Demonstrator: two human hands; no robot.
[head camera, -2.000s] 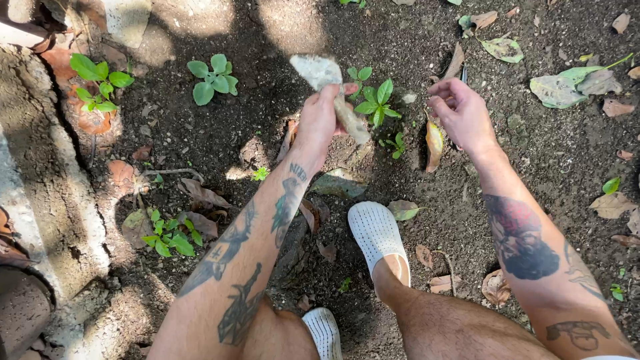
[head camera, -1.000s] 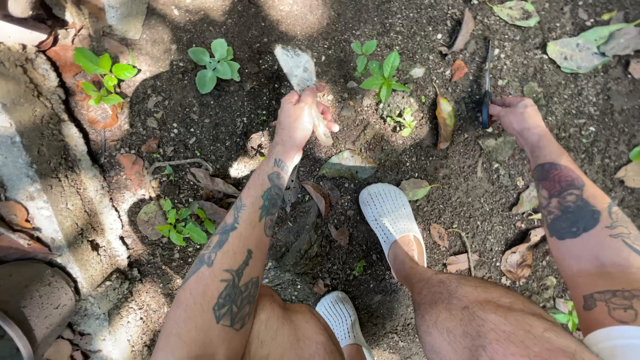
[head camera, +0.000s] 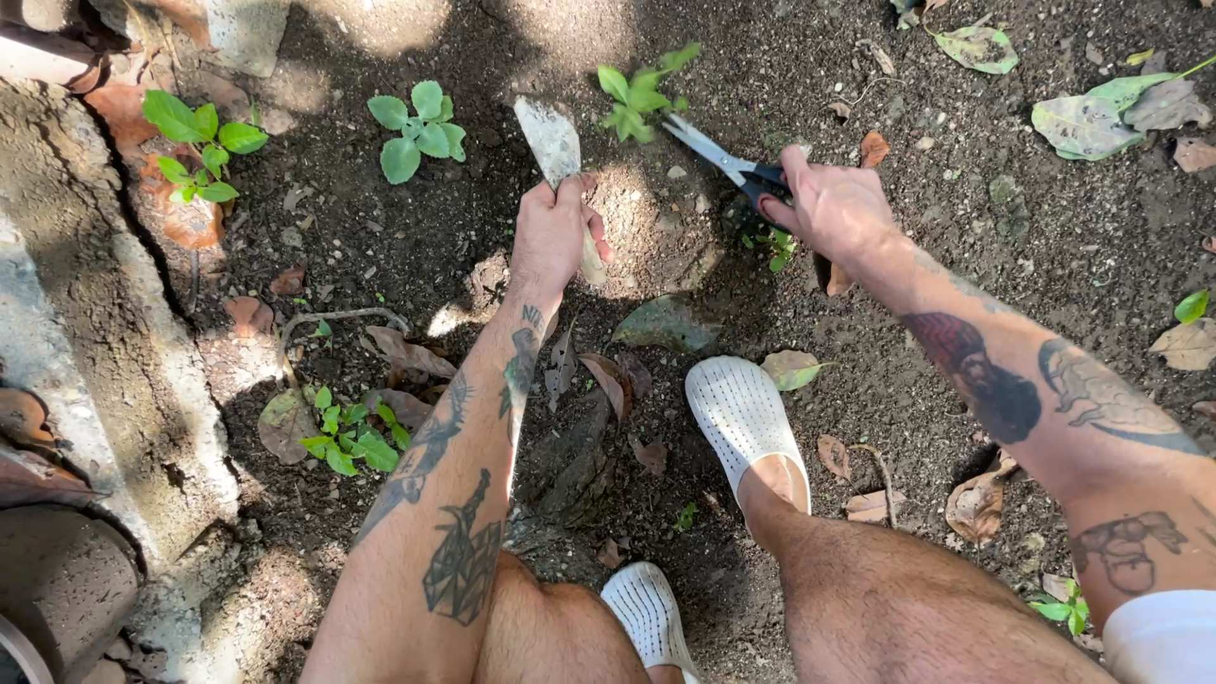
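My left hand (head camera: 556, 233) grips the handle of a small, dirt-crusted hand trowel (head camera: 551, 138), its pale blade pointing up and away. My right hand (head camera: 841, 201) has its fingers in the dark handles of a pair of scissors (head camera: 712, 152). Their silver blades point up and left, slightly parted, near the base of a blurred leafy green plant (head camera: 636, 95). Whether they touch the stem I cannot tell. A round-leaved seedling (head camera: 418, 131) grows in the soil left of the trowel. Beside the scissors' handles, low sprouts (head camera: 779, 247) show under my right hand.
A rough concrete edge (head camera: 171, 380) runs down the left side, with a brown pot (head camera: 66, 579) at its foot. Leafy seedlings (head camera: 356, 437) and dry leaves (head camera: 978, 503) lie around my white perforated clogs (head camera: 746, 408). Larger leaves (head camera: 1088, 123) rest at the upper right.
My right hand has moved left and up with the scissors, which lay by the fingers a second ago and are now spread in view toward the plant. My left hand still holds the trowel.
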